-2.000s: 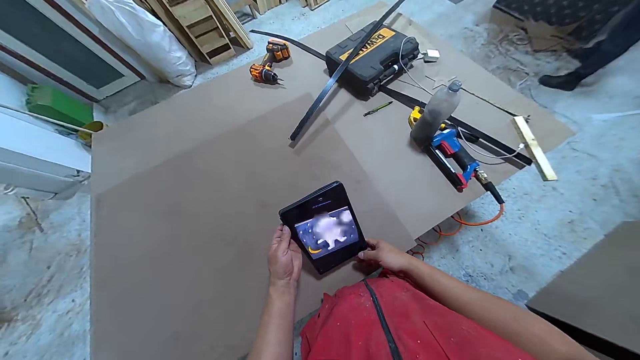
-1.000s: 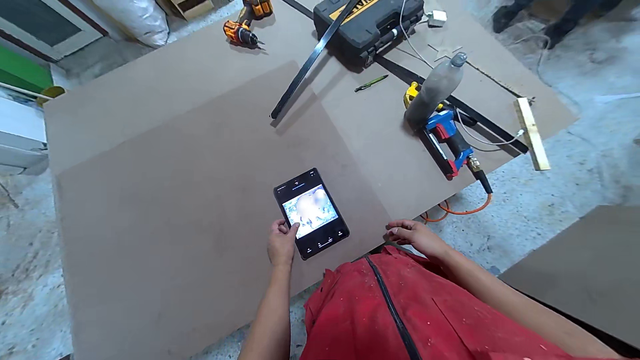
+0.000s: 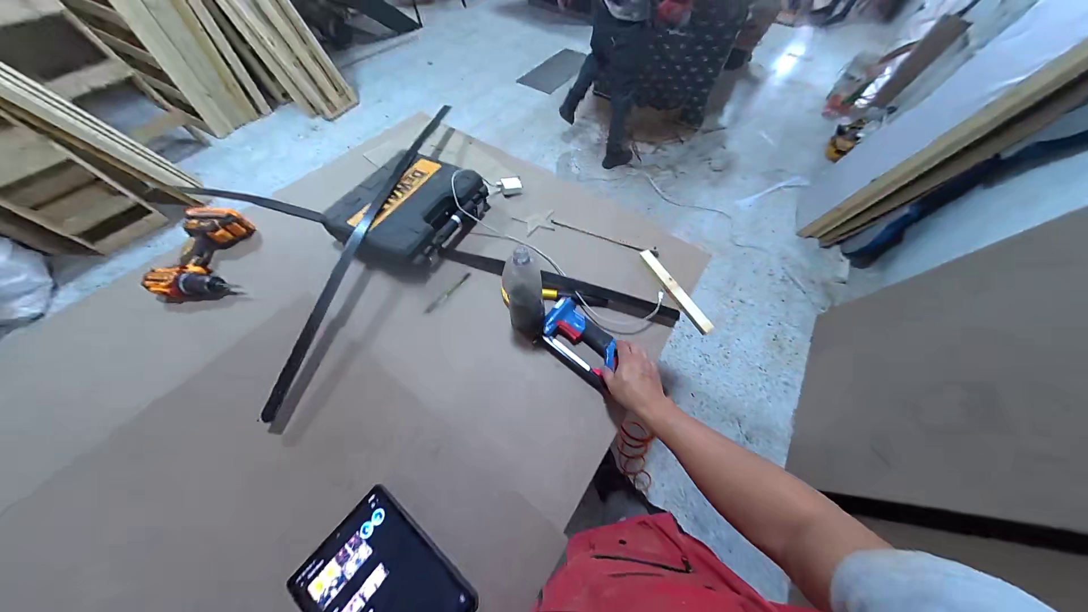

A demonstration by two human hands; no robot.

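Observation:
My right hand [image 3: 636, 378] is on the rear end of a blue and black pneumatic stapler [image 3: 580, 333], near the right edge of the board-topped table [image 3: 476, 408]. Whether its fingers are closed round the tool is hard to tell. Touching or close to the stapler's nose stands a cloudy plastic bottle [image 3: 523, 293], with a yellow-ended tool [image 3: 551, 294] partly behind it. A tablet [image 3: 382, 561] with a lit screen lies at the bottom of the view. My left hand is out of sight. A green pen [image 3: 447, 292] lies left of the bottle.
A DeWalt case [image 3: 408, 208] lies under a black metal strip [image 3: 340, 280]; an orange cordless drill [image 3: 200, 255] is at its left. A wood batten [image 3: 677, 291] overhangs the right edge. An orange coiled hose [image 3: 633, 455] hangs below. Another person [image 3: 612, 76] stands beyond.
My right hand has moved from the table's near edge to the stapler. My left hand, on the tablet before, has left the view. The view has swung right.

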